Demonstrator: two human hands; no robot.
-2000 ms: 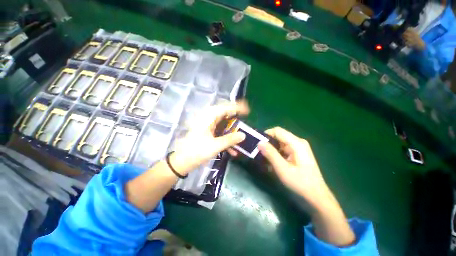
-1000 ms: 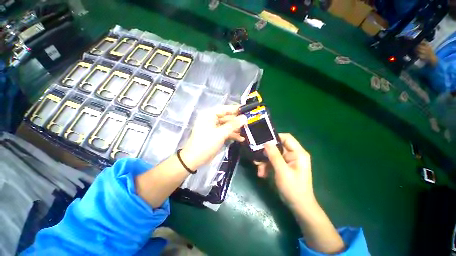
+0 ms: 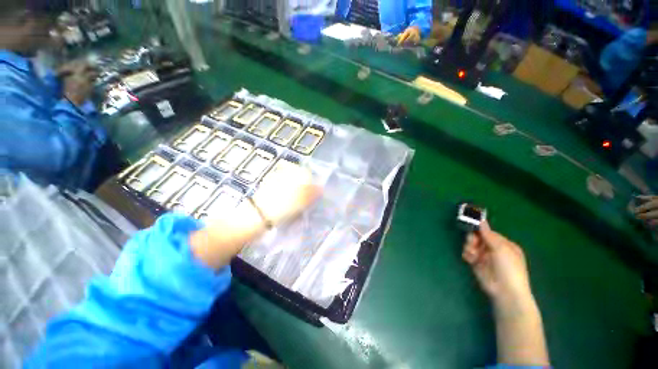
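Observation:
My right hand [image 3: 498, 263] holds a small partly assembled phone [image 3: 472, 214] with a white-bordered dark screen by its lower end, above the green surface [image 3: 433, 288]. My left hand [image 3: 287, 193] is over the parts tray [image 3: 339, 306], at the inner end of the middle row of black-and-gold housings [image 3: 235, 156]. It is blurred, and its fingertips and anything under them cannot be made out. A wrinkled whitish liner [image 3: 346, 194] covers the tray's right part.
Another phone piece [image 3: 392, 119] lies on the green surface beyond the tray. Small clear pieces [image 3: 545, 150] line the far rail. A person in blue [image 3: 43, 122] is at left, with more people opposite. A grey-white liner stack [image 3: 58, 252] is at lower left. Cardboard boxes [image 3: 546, 68] stand beyond.
My hands have moved apart. My left hand let go of the phone and moved to the tray's housings. My right hand carried the phone to the right. The view has shifted, showing more people.

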